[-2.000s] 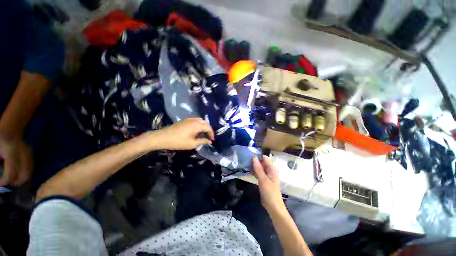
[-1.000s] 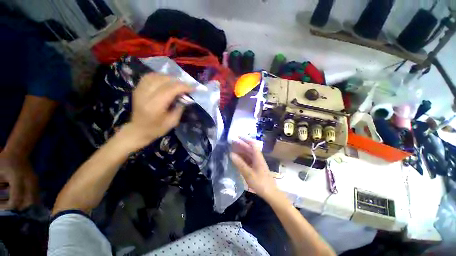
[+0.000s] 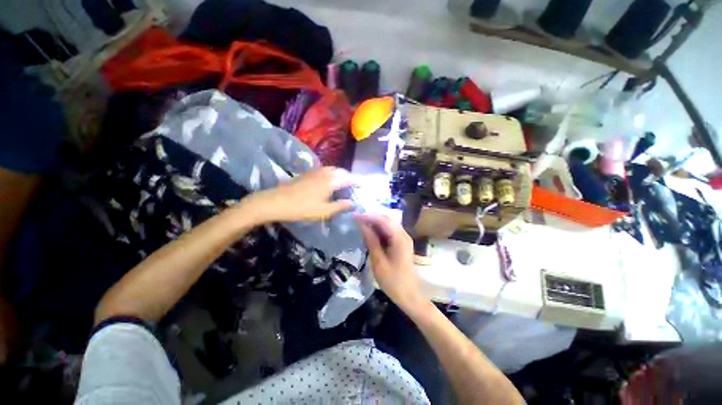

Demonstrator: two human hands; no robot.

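The leaf-print garment [image 3: 237,146] lies left of the overlock machine [image 3: 467,170], its pale grey-blue wrong side up along the edge and its dark face hanging towards my lap. My left hand [image 3: 313,194] holds the cloth edge near the brightly lit needle area. My right hand [image 3: 388,245] pinches the edge close beside it, thumb and finger together at the front of the plate. A pale corner of the cloth hangs below my hands. Glare hides the presser foot and the exact edge between my fingertips.
A red plastic bag [image 3: 269,67] lies behind the garment. An orange cover [image 3: 372,119] is at the machine's left end. Pinkish tweezers [image 3: 506,262] lie on the bed. An orange-red tray [image 3: 574,207] is to the right. Another person's arm [image 3: 20,213] shows at the left edge.
My left hand has come down and right from above the cloth to beside my right hand at the needle area. The garment is now spread wrong side up to the left.
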